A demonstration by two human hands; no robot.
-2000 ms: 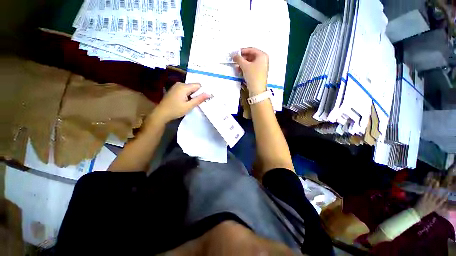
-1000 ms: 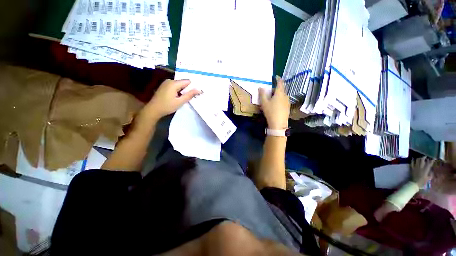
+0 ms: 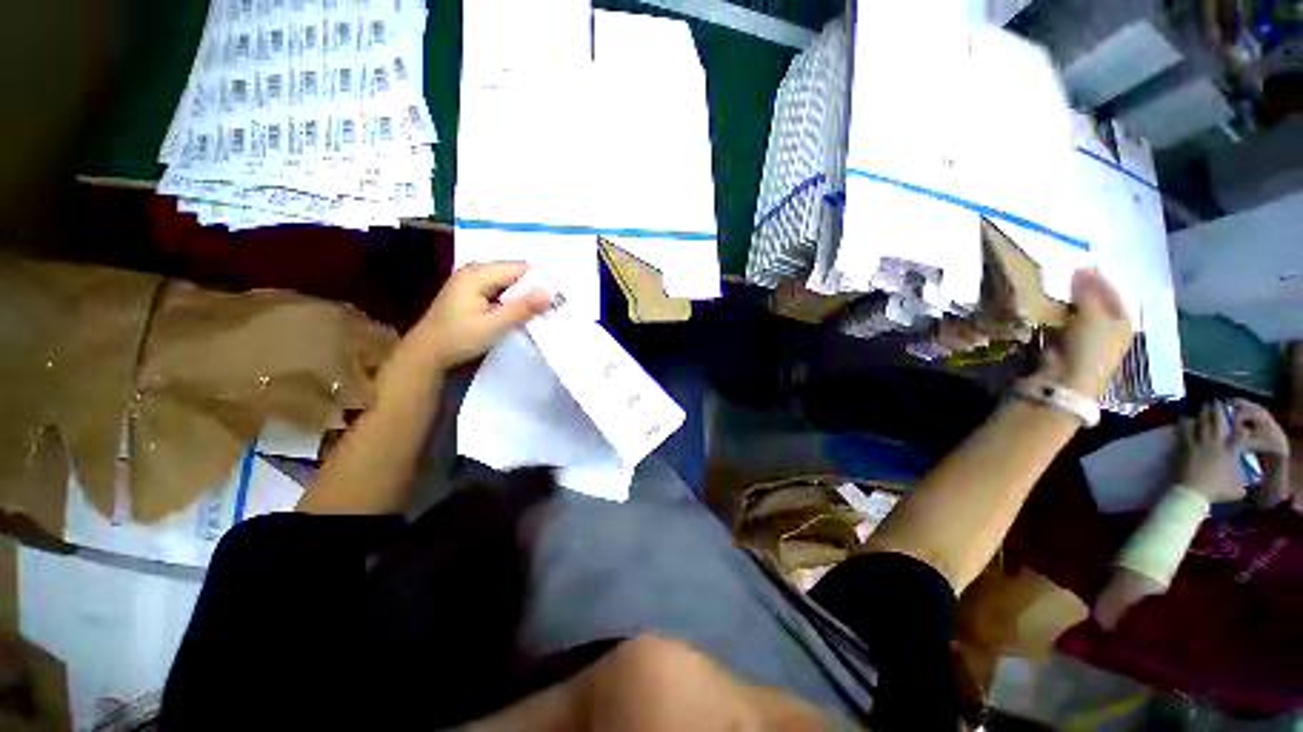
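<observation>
My left hand (image 3: 479, 313) pinches a bent barcode label sheet (image 3: 607, 386), which hangs over my lap with its white backing showing. A flat white box blank (image 3: 586, 157) with a blue stripe lies in front of me, its brown notched flap towards me. My right hand (image 3: 1097, 343) is out to the right at the lower corner of the top flat box (image 3: 957, 143) on the stack of flat boxes (image 3: 795, 179). Its fingertips are partly hidden and seem to grip the box edge.
Fanned label sheets (image 3: 307, 107) lie on the green table at the left. Brown kraft paper (image 3: 215, 379) covers white boxes at the left. A brown container with crumpled paper (image 3: 800, 522) stands by my right leg. Another person's hands (image 3: 1215, 458) are at the far right.
My right hand has moved from the working box to the stack at the right, where the top box now lies farther left. My left hand still holds the label sheet.
</observation>
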